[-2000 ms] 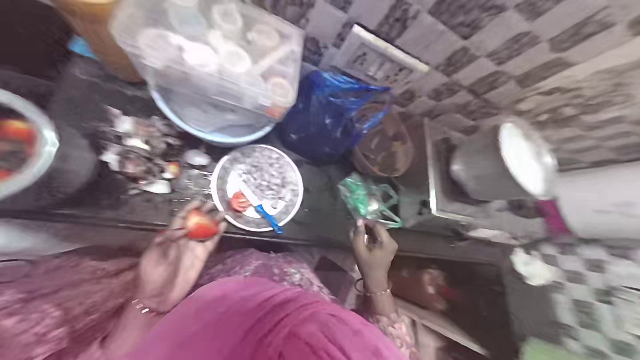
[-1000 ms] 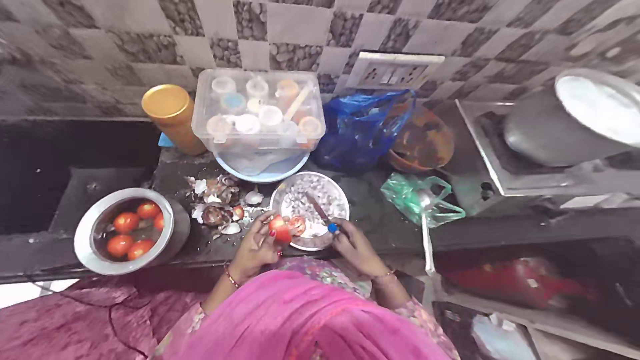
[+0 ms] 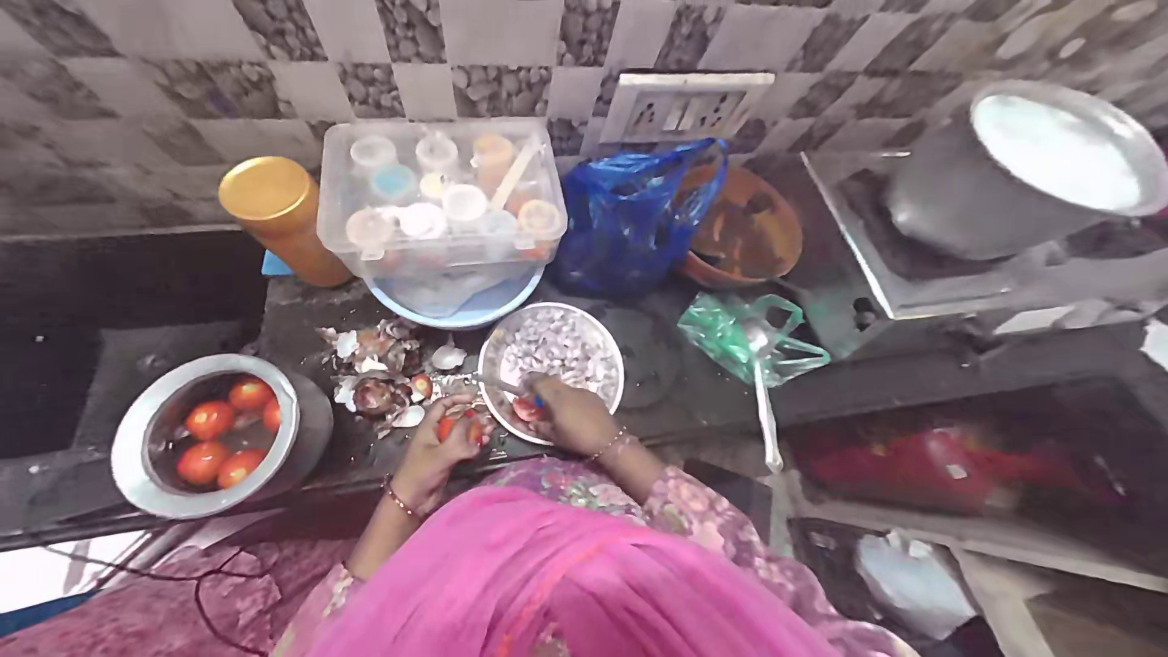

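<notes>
My left hand (image 3: 443,447) holds a red tomato (image 3: 459,427) just left of a round white-rimmed bowl. The bowl (image 3: 621,365) holds chopped onion (image 3: 557,342) and a red piece of tomato (image 3: 526,409). My right hand (image 3: 570,415) reaches over the bowl's front, its fingers around the blue handle of a knife (image 3: 493,383); the blade points left across the rim. Onion peels and scraps (image 3: 379,356) lie on the dark counter left of the bowl. Farther left, a metal pot (image 3: 132,456) holds several whole tomatoes (image 3: 210,420) in liquid.
Behind stand an orange jar (image 3: 283,219), a clear plastic box (image 3: 438,251) of small containers on a blue-rimmed basin (image 3: 456,319), a blue plastic bag (image 3: 611,219) and a brown bowl (image 3: 744,228). Rightward are a green bag (image 3: 716,333), a metal ladle (image 3: 765,411) and a large pot (image 3: 949,192) on a stove.
The knife was upright over the bowl one second ago; now it lies lower, pointing left. My left hand has moved off the bowl's edge with the tomato. The view has shifted strongly since the earliest frame.
</notes>
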